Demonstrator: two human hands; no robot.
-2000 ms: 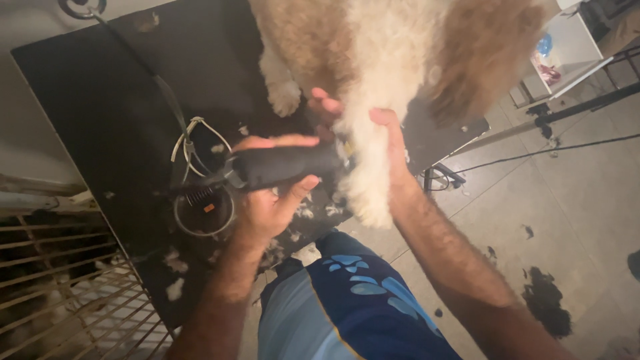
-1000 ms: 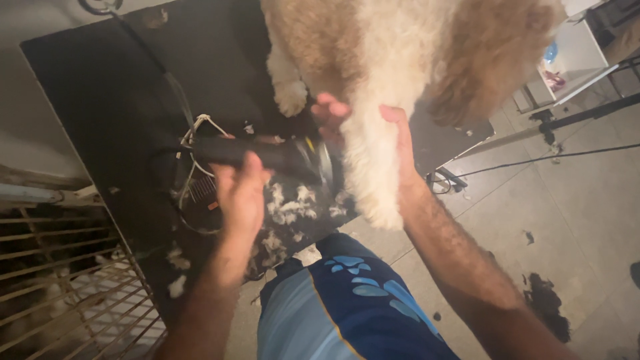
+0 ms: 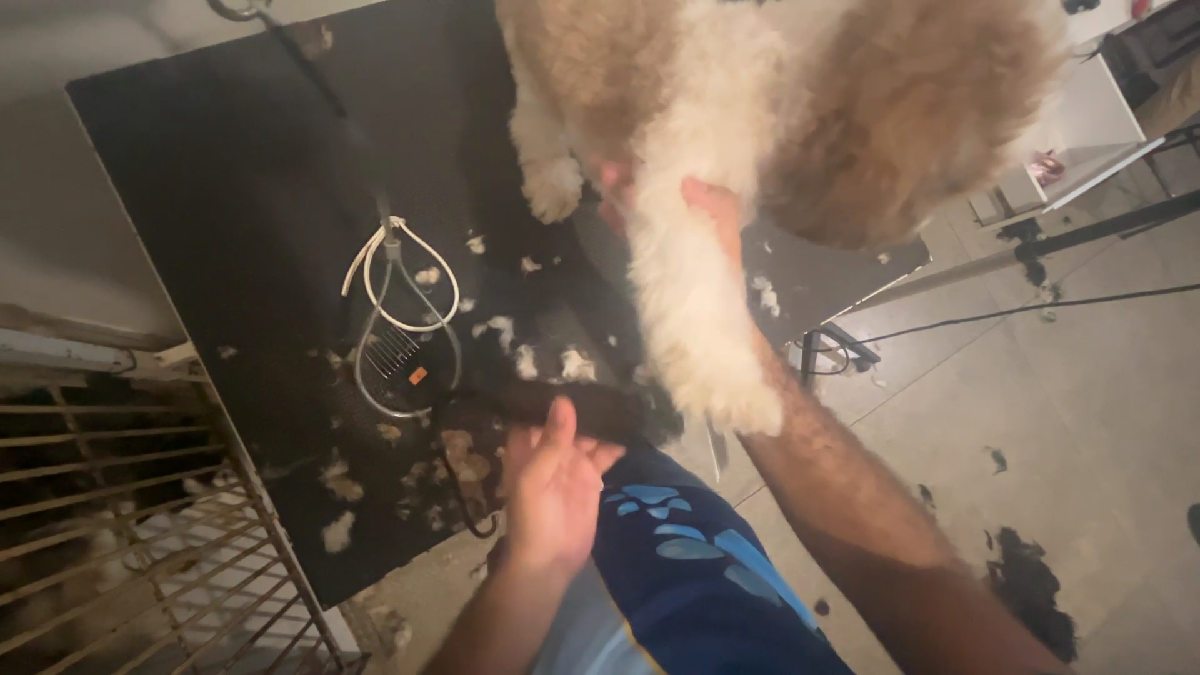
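Observation:
My left hand (image 3: 558, 469) holds a dark hair clipper (image 3: 581, 411), which is blurred and lies crosswise at the table's near edge, its head toward the right. My right hand (image 3: 717, 211) is wrapped around the cream foreleg (image 3: 698, 272) of a curly-coated brown and white dog (image 3: 609, 56). Thumb and fingertips show on either side of the leg; the rest of the hand is hidden behind it. The held paw hangs below my hand, apart from the clipper. Another paw (image 3: 551, 187) of the dog rests on the black grooming table (image 3: 234, 187).
Tufts of cut hair (image 3: 577, 366) are scattered over the table. A cord loop (image 3: 457, 291) and a metal-toothed comb or rake (image 3: 392, 352) lie at the left. A wire cage (image 3: 141, 525) stands at the lower left. Dark hair (image 3: 1031, 591) and a cable (image 3: 1031, 307) are on the tiled floor.
My left hand and the clipper have moved away from the dog's leg, down toward the table's near edge. My right hand has kept its hold on the leg.

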